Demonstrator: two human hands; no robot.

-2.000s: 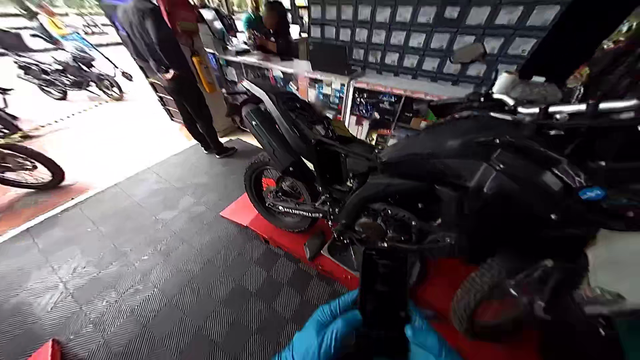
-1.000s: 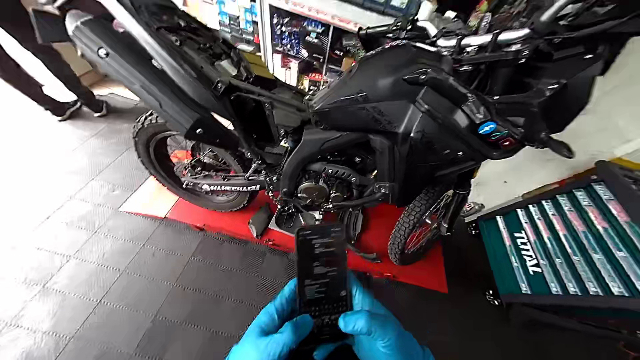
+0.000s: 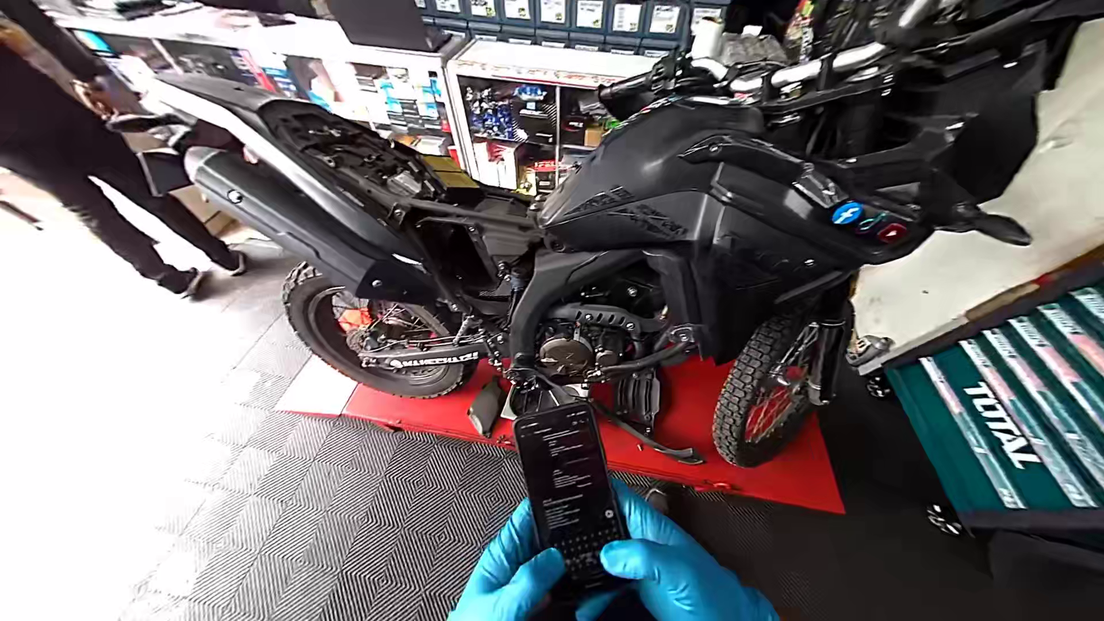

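Observation:
Both my hands wear blue gloves and hold a smartphone [image 3: 571,492] at the bottom middle of the view. My left hand [image 3: 509,565] grips its left edge, the thumb by the lower screen. On the right edge is my right hand [image 3: 673,556], its thumb over the on-screen keyboard. The lit screen is dark and bears writing. Beyond the phone stands a black motorcycle [image 3: 638,207], side on, with its seat off and the subframe area exposed. Its engine [image 3: 569,354] is just above the phone. The undersides of both hands are hidden.
The motorcycle is on a red platform [image 3: 776,466] over a tiled floor [image 3: 345,517]. A teal Total tool cabinet [image 3: 949,431] on casters stands at the right. Behind are display shelves [image 3: 509,65] with boxed goods. A person in dark clothes [image 3: 78,172] stands at the upper left.
The view has turned right and down since the earliest frame, bringing in the tool cabinet. Both hands hold the phone throughout; its screen, dark in the earliest frame, now shows text and a keyboard.

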